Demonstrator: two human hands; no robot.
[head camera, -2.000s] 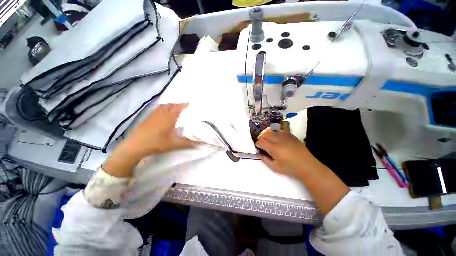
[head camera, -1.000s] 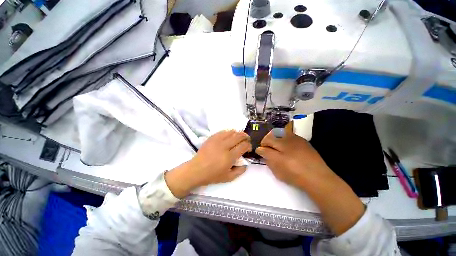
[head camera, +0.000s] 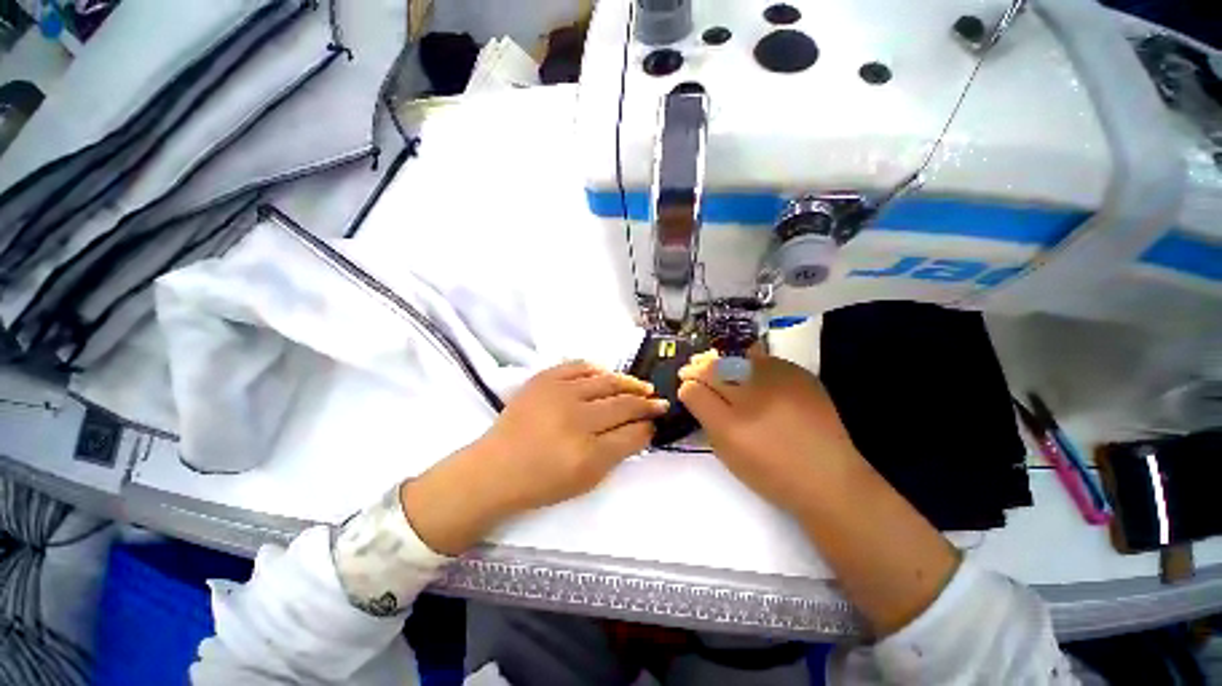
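Observation:
A small black fabric piece (head camera: 673, 418) lies at the presser foot and needle (head camera: 674, 326) of the sewing machine (head camera: 858, 148). My left hand (head camera: 570, 432) presses on its left side with the fingertips. My right hand (head camera: 757, 413) pinches its right side, with a pale grey band on one finger. A white garment panel (head camera: 335, 322) with a dark edge spreads to the left of the needle and runs to my left hand. The fingers hide part of the black piece and of the join with the panel.
Layered pale panels with dark edges (head camera: 174, 148) lie upper left. A stack of black pieces (head camera: 918, 409) lies right of the needle. Pink and blue pens (head camera: 1068, 462) and a dark phone (head camera: 1163, 493) lie far right. The ruler-marked table edge (head camera: 643, 590) runs in front; blue material (head camera: 150, 616) hangs lower left.
My left hand has come from the panel at the left to the black piece beside the needle. The panel's dark edge now lies farther left. My right hand stays by the needle. The view has shifted closer.

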